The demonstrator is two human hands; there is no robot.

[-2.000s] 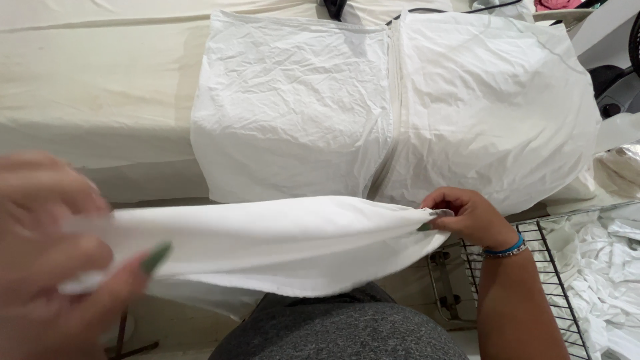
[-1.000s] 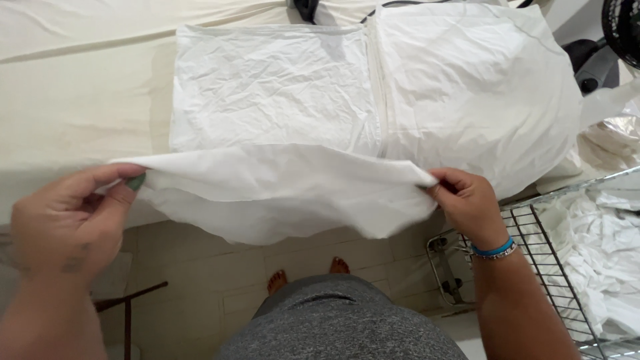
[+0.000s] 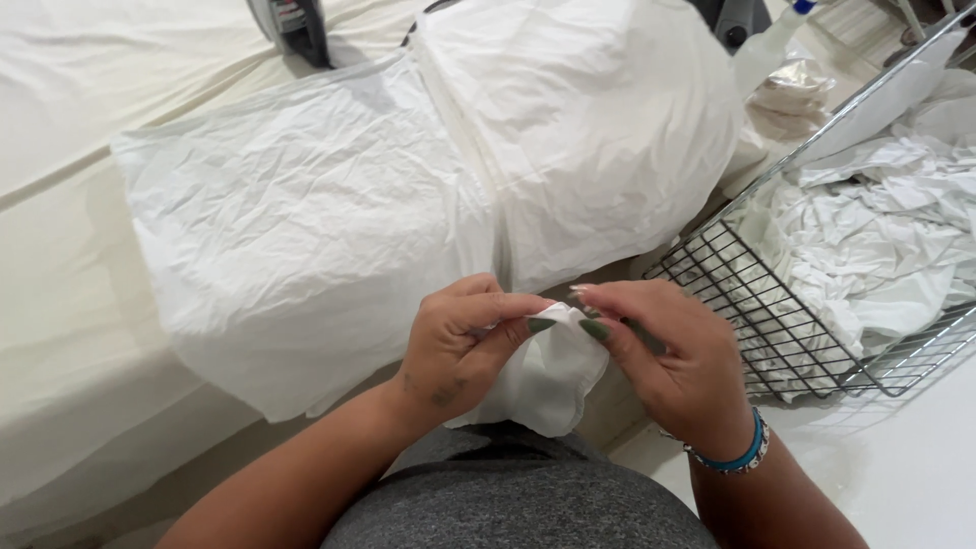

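Near my waist, my left hand (image 3: 469,343) pinches the edge of a white cloth (image 3: 545,381) between thumb and fingers. Close on its right is my right hand (image 3: 663,347), its thumb at the same edge and its index finger raised apart from the thumb; whether it grips the cloth I cannot tell. The cloth hangs down in front of my grey shirt. Beyond my hands, a wrinkled white fabric piece (image 3: 305,221) lies over the table edge, beside a second white fabric piece (image 3: 595,130) that is spread over a rounded surface.
A black wire basket (image 3: 785,313) at the right holds crumpled white fabric (image 3: 877,229). On the cream-covered table (image 3: 61,290) a clothes iron (image 3: 293,30) stands at the back. A bottle with a blue top (image 3: 770,53) and a clear plastic bag (image 3: 789,99) are at the back right.
My hands have come together from the two ends of the cloth, which was stretched between them and now hangs down. The view has turned.
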